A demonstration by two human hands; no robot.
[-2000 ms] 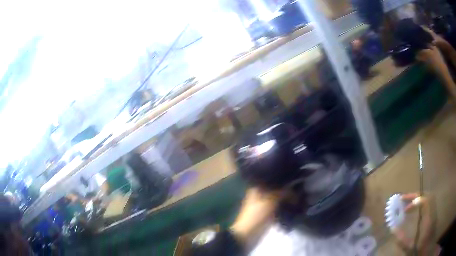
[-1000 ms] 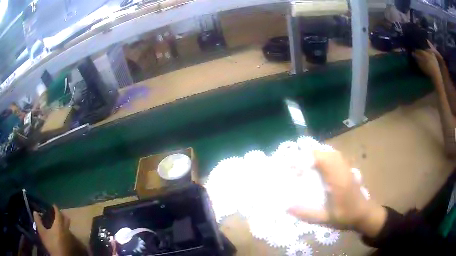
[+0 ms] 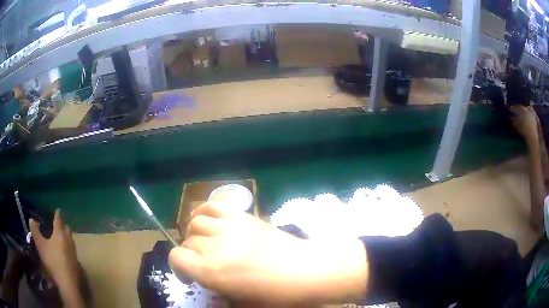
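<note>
My right hand (image 3: 259,255) reaches in from the right in a dark sleeve. Its fingers are closed on a thin metallic rod (image 3: 147,207), which points up and left. Under and beside this hand is a black housing (image 3: 150,280) with a white toothed gear (image 3: 183,293) in it, partly covered by the hand. A small brown carton (image 3: 188,201) holds a round white bowl (image 3: 238,194) just behind the hand. A glaring pile of white gears (image 3: 373,216) lies to the right, partly behind my wrist. My left hand does not show.
A green conveyor belt (image 3: 289,150) runs across behind the bench (image 3: 481,186). A white metal post (image 3: 457,102) stands at right. Another person's hand (image 3: 57,255) is at lower left near a thin rod; another person's arm (image 3: 533,156) is at far right. Black parts (image 3: 397,87) sit on the far bench.
My right hand has moved left from the gear pile to above the black housing and now holds the rod. A white gear now shows in the housing. The view has shifted.
</note>
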